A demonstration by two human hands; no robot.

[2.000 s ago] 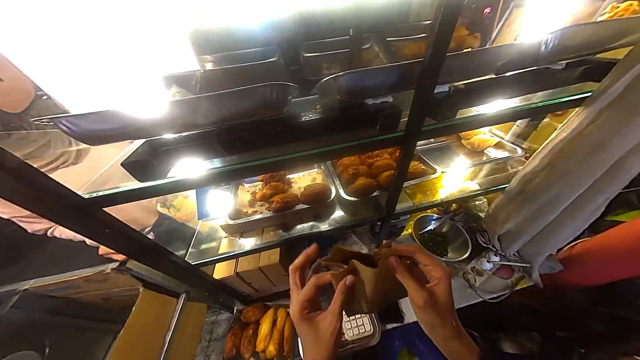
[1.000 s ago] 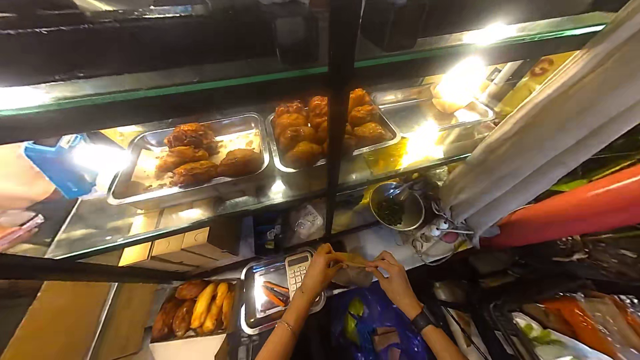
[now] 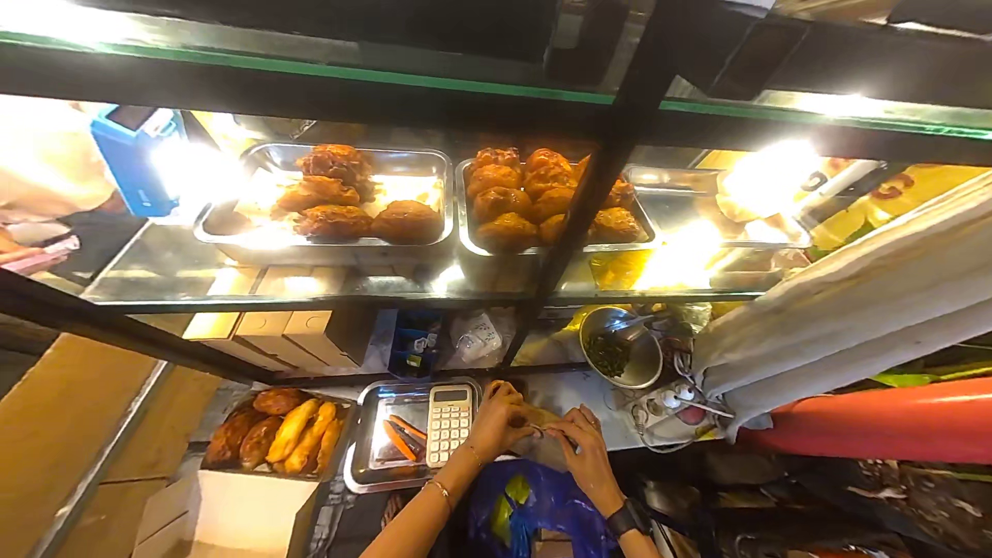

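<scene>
Both my hands hold a small brown paper bag (image 3: 541, 419) at the lower middle of the view, over the counter and just above a blue plastic bag (image 3: 496, 496). My left hand (image 3: 500, 418) pinches its left side, and my right hand (image 3: 580, 443) grips the right side with fingertips and thumb. Left of them lies a metal tray (image 3: 364, 473) with a white calculator (image 3: 449, 425) and orange-handled scissors or pliers (image 3: 401, 440). Further left, an open cardboard box (image 3: 248, 511) holds browned fried pieces and yellow ones. What the paper bag contains is hidden.
Behind a black frame post (image 3: 589, 201), a glass shelf carries trays of fried food (image 3: 504, 194). A metal bowl with chopped greens (image 3: 620, 349) stands beside a power strip (image 3: 666, 411). Brown cartons (image 3: 298, 333) line the back left. A pale cloth (image 3: 868, 302) hangs at the right.
The view has shifted a lot. Two seconds ago the paper bag stood upright with its mouth open between my hands; now its top looks flattened between my fingers.
</scene>
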